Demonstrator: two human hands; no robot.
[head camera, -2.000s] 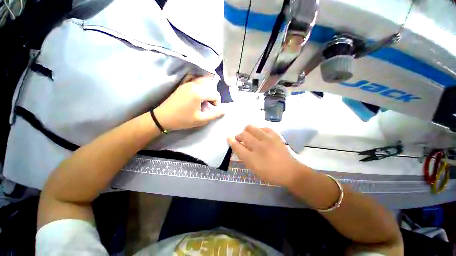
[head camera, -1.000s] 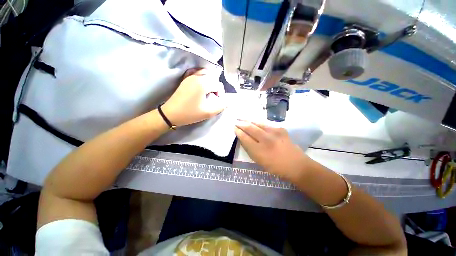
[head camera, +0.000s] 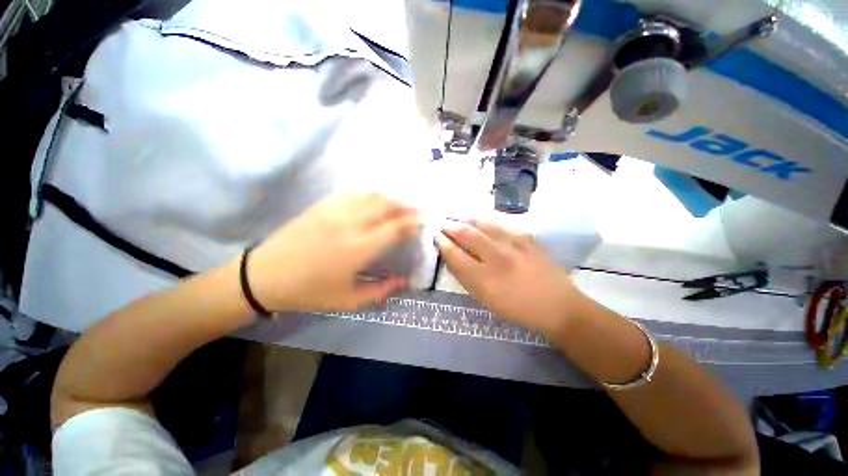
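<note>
A large pale garment panel (head camera: 186, 158) with black strips lies left of the needle and reaches under the machine head. My left hand (head camera: 339, 251) is on the panel's front edge, thumb and fingers closing on a fold of it. My right hand (head camera: 507, 270) rests with fingertips at the panel's right edge, below the presser foot (head camera: 456, 139); whether it pinches the cloth is not clear. A narrow black edge (head camera: 437, 268) shows between my hands. The cloth near the needle is washed out by glare.
The white JACK sewing machine (head camera: 725, 112) fills the upper right. Dark snips (head camera: 727, 282) lie right of my right hand. Red and yellow scissor handles (head camera: 826, 321) are at the far right. The ruler scale (head camera: 456, 319) runs along the front edge. A blue item (head camera: 693, 191) lies beneath the arm.
My left hand has moved down and left from beside the needle to the panel's front edge. The black front strip is now mostly hidden. My right hand has barely moved.
</note>
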